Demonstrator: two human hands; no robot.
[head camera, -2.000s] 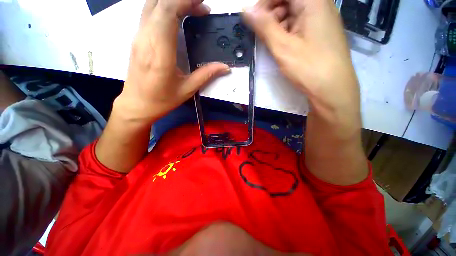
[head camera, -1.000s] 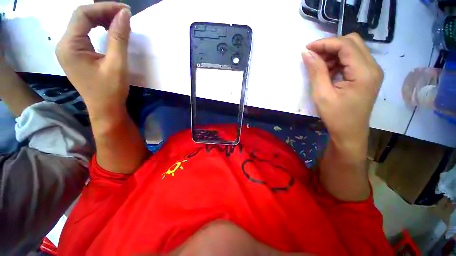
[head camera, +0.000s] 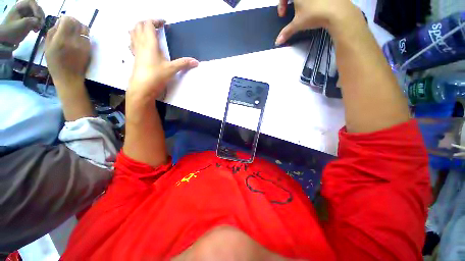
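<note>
A long flat black sheet lies over the white table beyond the phone mid-frame. My left hand is at its left end, thumb at the near edge and fingers at the far left corner. My right hand grips its right end, thumb on the near edge, fingers partly cut off by the top edge. The phone mid-frame has its black camera-end plate on the table and its lower end against my red shirt. No hand touches it.
Several other mid-frames overlap at the right, beside my right forearm. Bottles stand at the far right, one purple, one green-labelled. Another person's hands are at the upper left over the white table.
My hands have moved from either side of the frame up to the black sheet and now hold its ends. The view has shifted, showing more of the table, bottles and neighbour's hands.
</note>
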